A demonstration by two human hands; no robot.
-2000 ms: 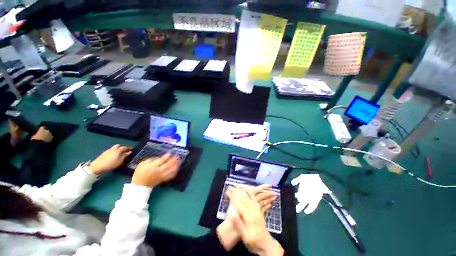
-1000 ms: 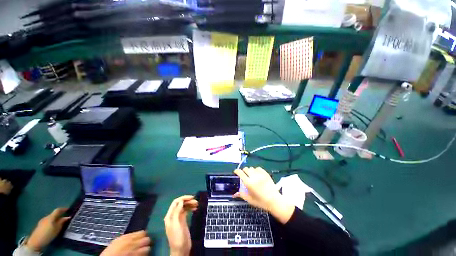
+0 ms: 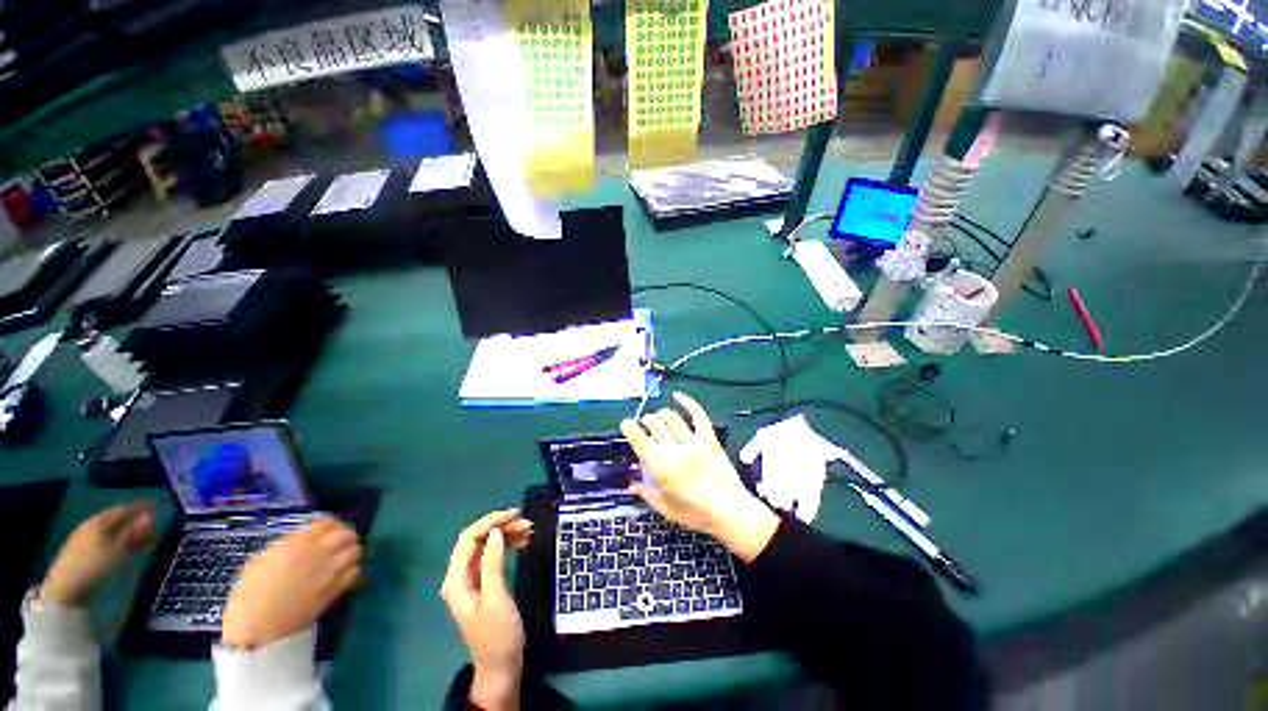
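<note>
A small mini laptop (image 3: 648,567) stands open on a black pad (image 3: 535,611) in front of me, its keyboard facing me. Its screen (image 3: 586,470) is lit with a dark window. My right hand (image 3: 684,475) is bare and lies over the right part of the screen, fingers partly spread near the top edge; whether it grips the lid cannot be told. My left hand (image 3: 483,581) is bare and raised just left of the laptop, thumb and fingertips close together. Whether something small is pinched there cannot be told.
At left, another person's hands (image 3: 289,581) are at a second laptop (image 3: 230,475). Behind are a clipboard with paper (image 3: 515,368) and pens (image 3: 581,364). A white glove (image 3: 790,465) and a pen-like tool (image 3: 911,533) lie right. A white cable (image 3: 758,338) crosses the bench.
My two hands were together over the keyboard two seconds ago, then parted, the right to the screen and the left beside the laptop. Since one second ago they have barely changed place.
</note>
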